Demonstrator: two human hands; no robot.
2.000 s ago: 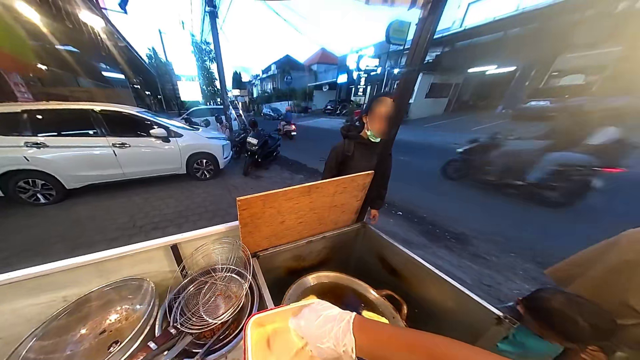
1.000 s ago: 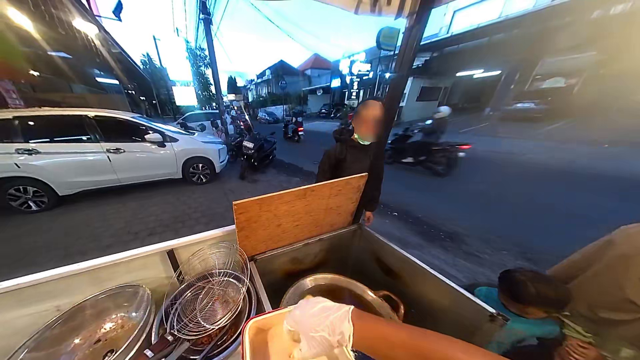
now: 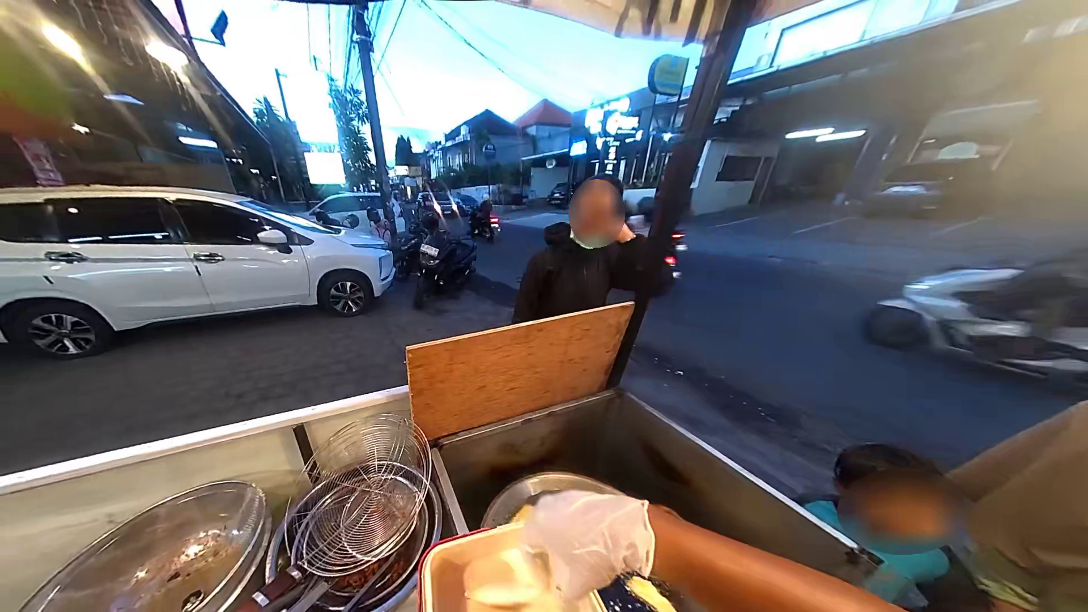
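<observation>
My right hand (image 3: 591, 540), in a thin clear plastic glove, reaches in from the lower right over the right side of a pale rectangular tub (image 3: 438, 565). Its fingers are blurred and partly hidden, so I cannot tell whether they hold anything. Pale, smooth food or batter (image 3: 506, 578) lies in the tub. Behind the hand, a round metal frying pan (image 3: 544, 484) sits inside the metal-walled bay of the cart. A yellowish piece (image 3: 650, 592) shows just below my wrist, over a dark surface. My left hand is out of view.
Wire skimmers (image 3: 374, 501) rest on a metal bowl left of the tub, beside a large metal strainer (image 3: 166, 552). A wooden board (image 3: 518, 370) stands upright behind the bay. A person in black (image 3: 569, 276) stands beyond it; another in teal (image 3: 918, 561) is at lower right.
The person in black has raised a hand to the head. Motorbikes have moved along the road. My gloved hand stays around the tub's right side.
</observation>
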